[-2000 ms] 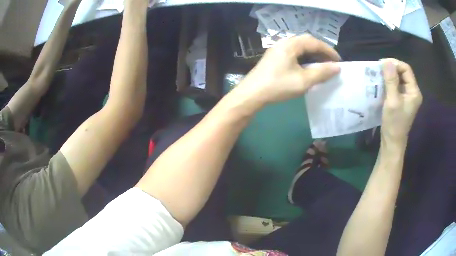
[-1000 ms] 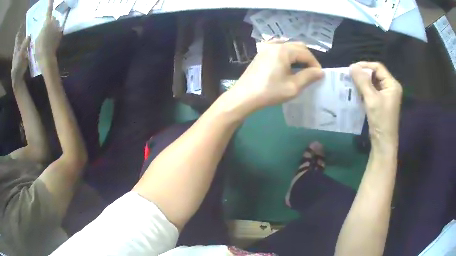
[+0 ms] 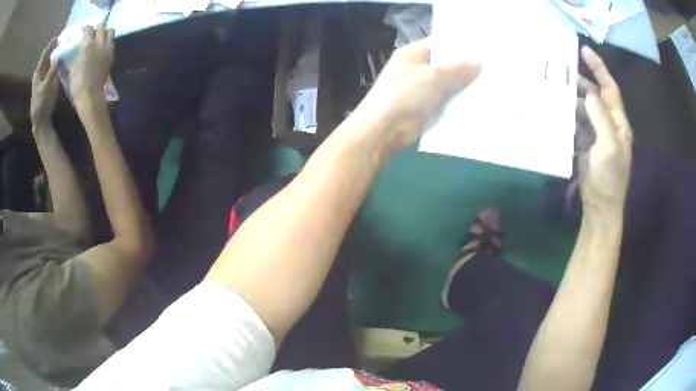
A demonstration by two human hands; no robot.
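Observation:
A large white leaflet (image 3: 504,99) with small faint print and short dark bars near its right edge is held above the green floor. My left hand (image 3: 404,92) grips its left side, with the thumb on the near face; the other fingers are mostly hidden. My right hand (image 3: 607,137) is just beside the leaflet's right edge, fingers apart, with no paper seen gripped in it. Part of the pile of folded leaflets (image 3: 410,27) shows behind the leaflet; the rest is hidden.
The white table edge (image 3: 305,11) curves across the top. More papers (image 3: 599,15) lie on it at right. A brown-edged narrow box (image 3: 282,95) holds white papers. At left, a person's hands (image 3: 91,65) hold a paper. A sandalled foot (image 3: 481,237) is below.
The smaller folded leaflet held between both my hands is gone; a larger sheet is now in my left hand. My right hand has opened. The neighbour's hands have shifted slightly.

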